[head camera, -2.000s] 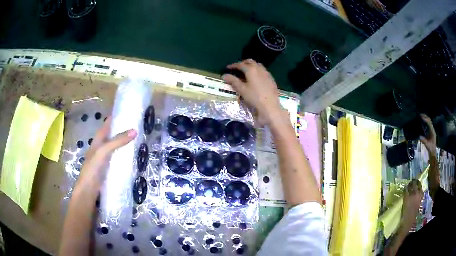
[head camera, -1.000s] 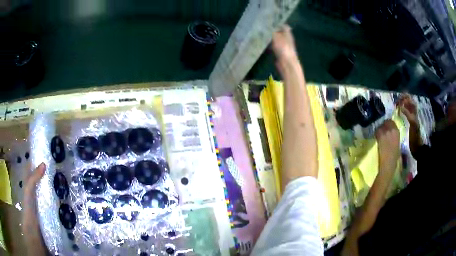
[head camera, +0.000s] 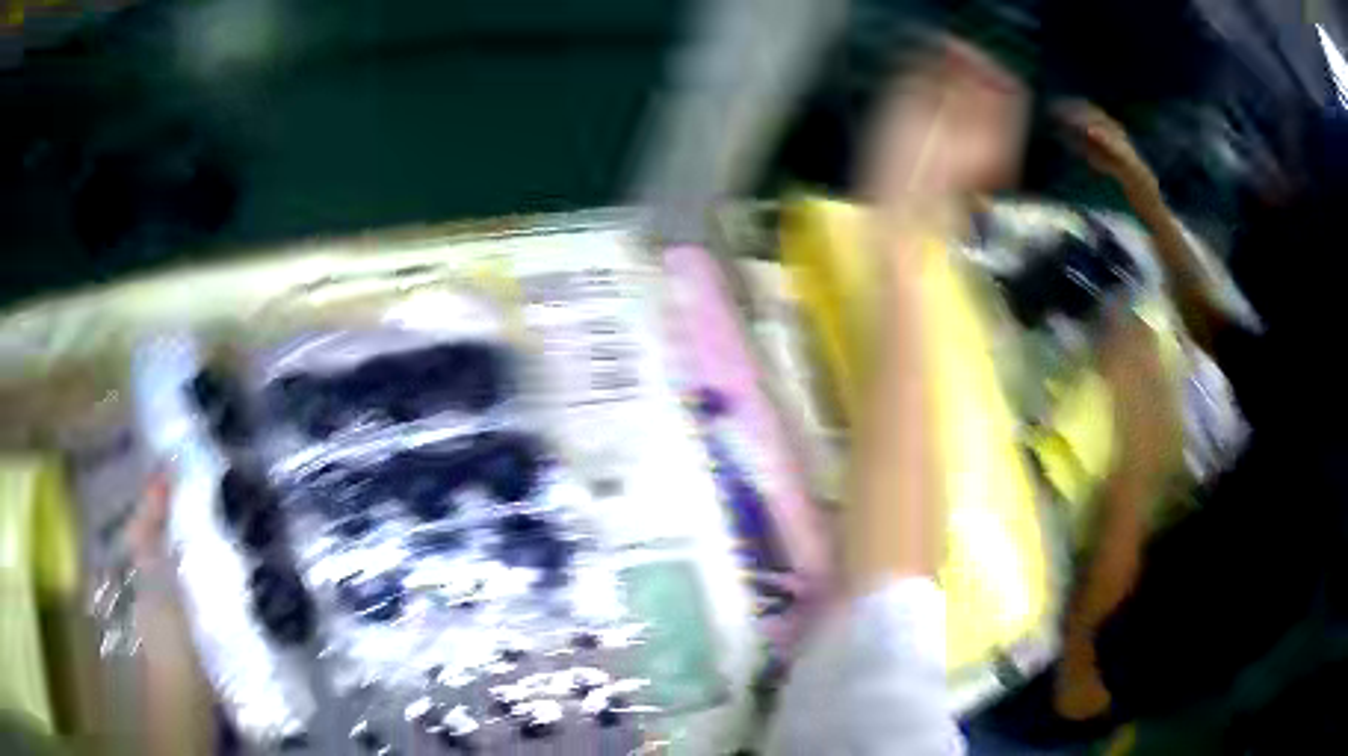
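Observation:
The whole view is motion-blurred. Black round adhesive pads (head camera: 392, 387) lie in rows on shiny clear film (head camera: 591, 687) at left centre. The whitish rolled film edge (head camera: 207, 547) runs beside them. My left hand (head camera: 152, 554) is small and blurred at that roll's left side; its grip is unclear. My right hand (head camera: 946, 126) is raised at the belt edge, above the far end of the yellow sheet stack (head camera: 983, 517). Its fingers are smeared, and I cannot tell whether it holds anything.
Yellow backing paper (head camera: 27, 591) is at the far left. A pale post (head camera: 724, 104) stands before the dark green belt (head camera: 444, 118), with a dark housing (head camera: 163, 192) on it. A pink strip (head camera: 739, 369) lies left of the stack. Another person's arms (head camera: 1131, 488) are at right.
The view has turned right since the first frame. My right hand left the belt side near the pads, reached right past the post, and now appears nearer and larger. My left hand stays by the roll.

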